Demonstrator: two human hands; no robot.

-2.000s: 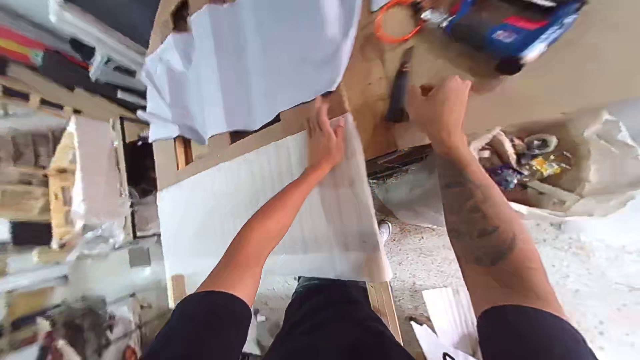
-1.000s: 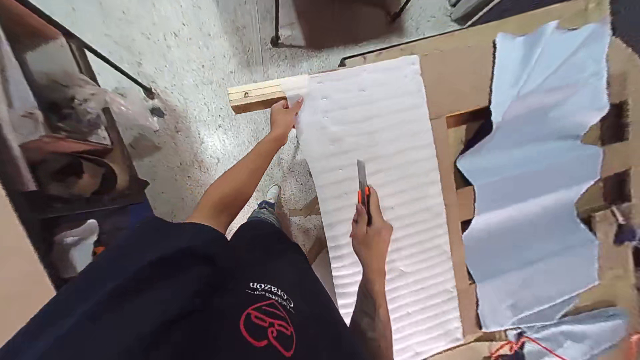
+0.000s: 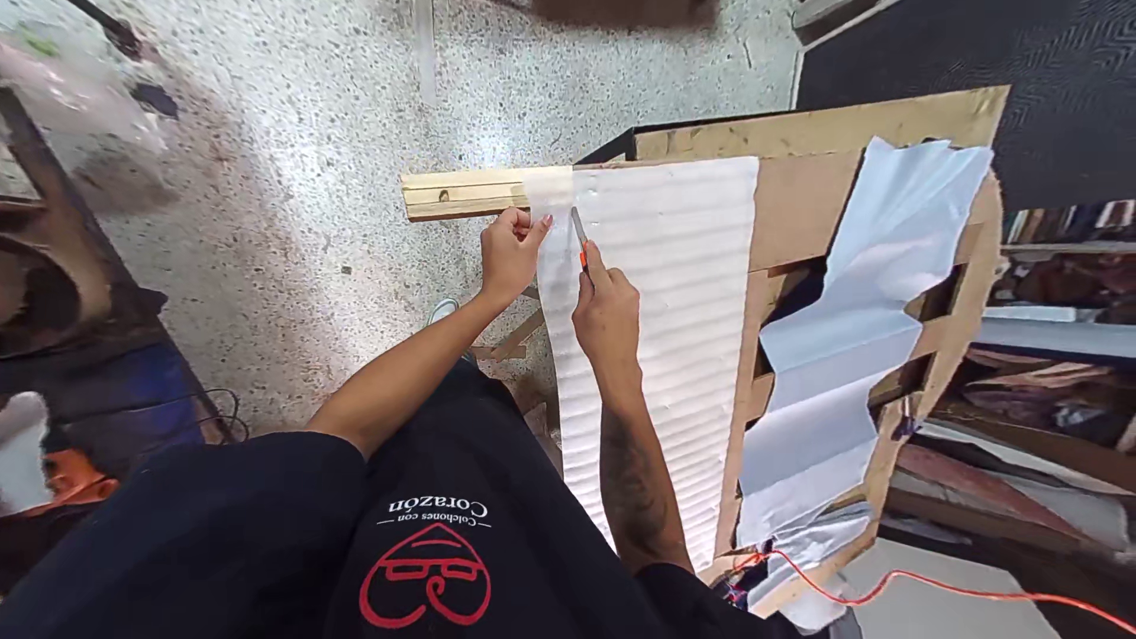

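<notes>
A ribbed white foam sheet (image 3: pixel 683 293) lies over a wooden frame covered with cardboard (image 3: pixel 803 209). Its left edge hangs past the frame, over the end of a wooden beam (image 3: pixel 461 192). My left hand (image 3: pixel 513 257) pinches this edge between thumb and fingers, just below the beam. In my right hand (image 3: pixel 609 311) is a utility knife (image 3: pixel 581 238) with orange parts, its long blade extended and pointing up at the foam near the beam. Whether the blade touches the foam, I cannot tell.
Pale blue fabric (image 3: pixel 852 311) lies wrinkled over the frame's openings on the right. An orange cord (image 3: pixel 887 579) runs off at lower right. Shelves with folded material (image 3: pixel 1047 382) stand at far right, a dark bench (image 3: pixel 80 302) at left. Speckled floor (image 3: pixel 293 177) shows beyond.
The right hand, near a dark tool at first, took up the knife and has moved from mid-sheet toward the left hand at the foam's edge. The view has turned greatly.
</notes>
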